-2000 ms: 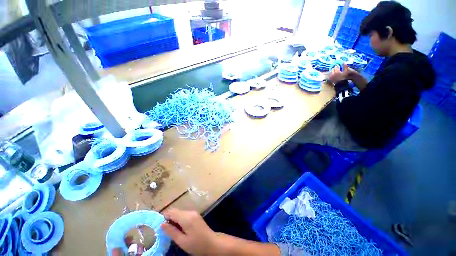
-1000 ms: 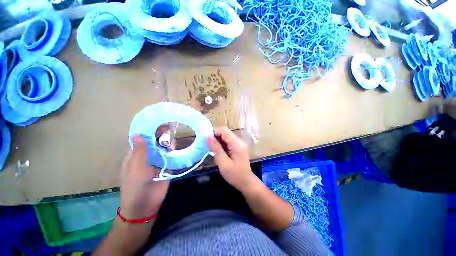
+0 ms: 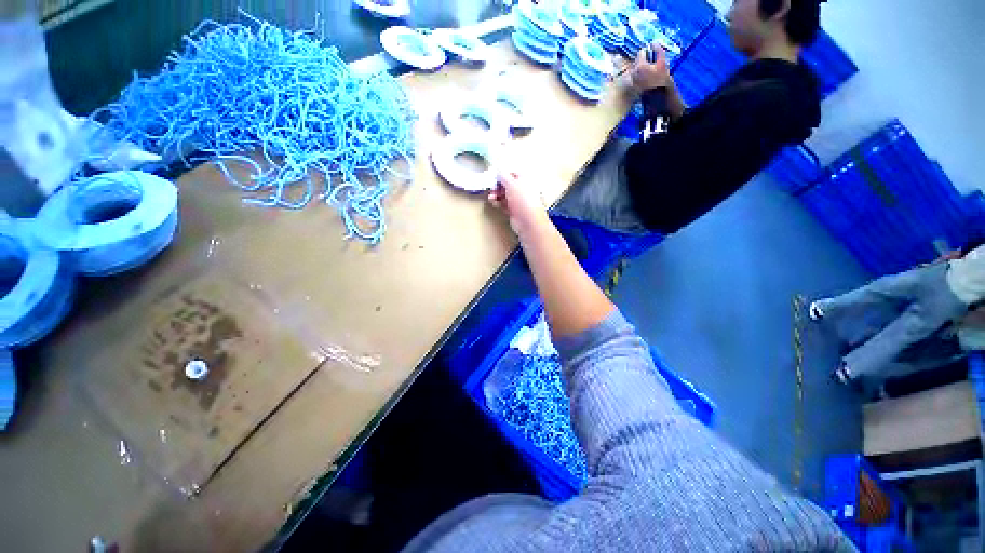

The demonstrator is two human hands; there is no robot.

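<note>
My right hand is stretched out along the table and pinches the near right edge of a pale wrapped ring. The ring lies flat or nearly flat beside other pale set-down rings; I cannot tell if it touches the table. My left hand does not show clearly. A small pale blob is cut off by the bottom left edge, and I cannot tell what it is. The cardboard pad with dark spots and a white dot lies in front of me under clear film.
A tangled blue cord pile lies left of the set-down rings. Thick blue rings stand at the left. Ring stacks are at the far end by a seated person. A blue crate with cord is below the table. Another person's legs show at right.
The view has swung right. My right hand has moved from in front of me to the set-down rings, with a ring at its fingers. My left hand has dropped out of clear view.
</note>
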